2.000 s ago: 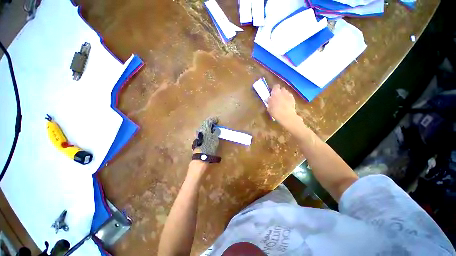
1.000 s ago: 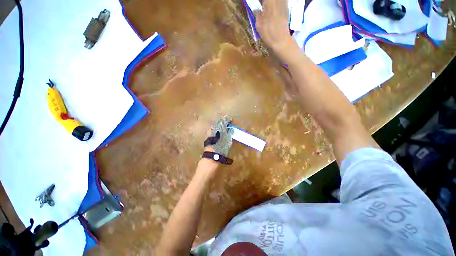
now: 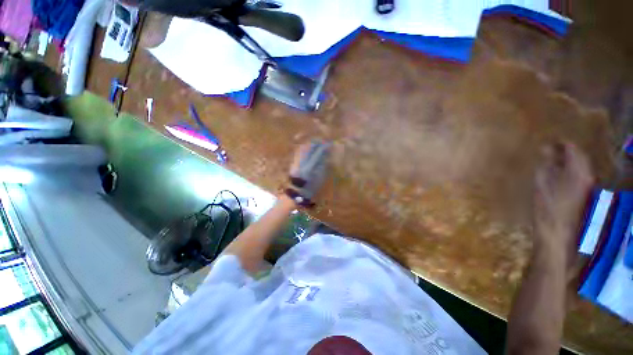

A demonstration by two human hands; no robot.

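Observation:
My left hand [image 3: 310, 170] wears a grey mesh glove with a dark wrist strap. It is over the brown table near its front edge, blurred, and I cannot tell whether it holds anything. My right hand [image 3: 566, 177] is bare and blurred over the table at the right, beside cut pieces [image 3: 595, 222] with white tops and blue edges. Its fingers are too smeared to read. The cutting machine's silver base plate [image 3: 288, 88] sits at the edge of the blue fabric lay [image 3: 437, 46] under its white paper marker [image 3: 326, 24].
The machine's dark handle [image 3: 274, 23] shows at the top. Pink and blue offcuts [image 3: 194, 137] lie near the table edge at the left. A calculator [image 3: 119, 31] is at the upper left. A small fan [image 3: 173, 246] stands below the table, above a green floor [image 3: 132, 149].
The view has swung left, showing the fan and floor. My right hand has left the upper cut pieces. The narrow strip by my left hand no longer shows.

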